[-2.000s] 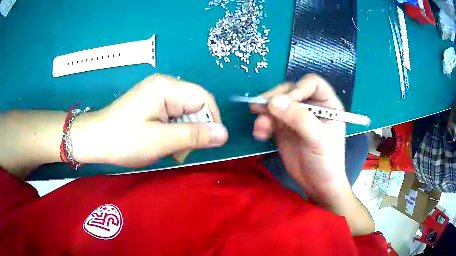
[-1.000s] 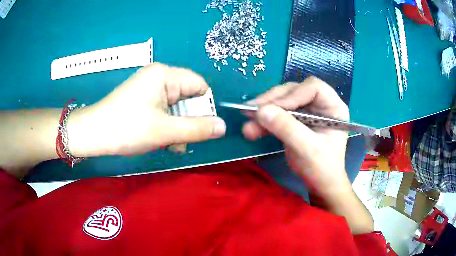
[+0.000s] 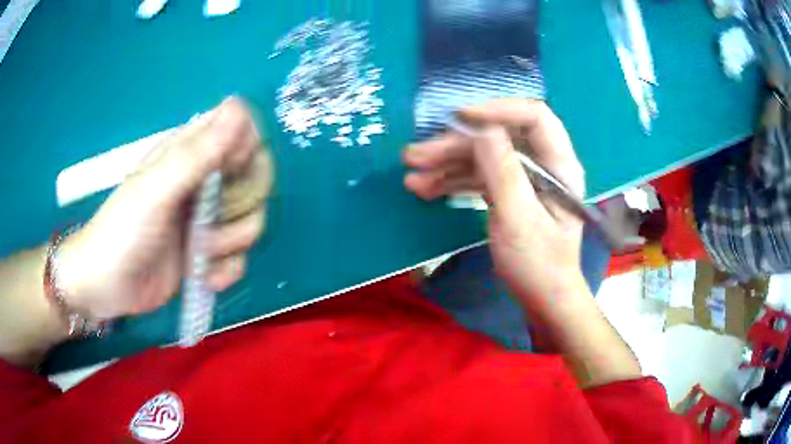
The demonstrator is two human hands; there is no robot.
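My left hand point(image 3: 186, 212) is blurred, back near the bench's left part, its fingers curled on a white watch strap point(image 3: 199, 269) that hangs down towards the front edge. Another white strap point(image 3: 108, 165) lies on the green mat, partly behind my left hand. My right hand point(image 3: 503, 169) holds silver tweezers point(image 3: 555, 186) by the front edge of the black ribbed mat; their points are blurred. A small pale thing point(image 3: 468, 201) shows under the right fingers; I cannot tell what it is. A loose pile of tiny silver parts point(image 3: 330, 82) lies between the hands.
The black ribbed mat point(image 3: 481, 52) runs to the back of the green bench surface point(image 3: 347, 217). Spare tweezers point(image 3: 637, 65) lie to its right. White pieces point(image 3: 221, 7) are at the back left. A person in plaid point(image 3: 737, 221), a carton point(image 3: 724, 299) and red stools point(image 3: 768, 334) are at the right.
The view has shifted, so the bench things sit further left. My left hand has moved left and turned, and the strap in it now hangs down. My right hand is over the black mat's front end.
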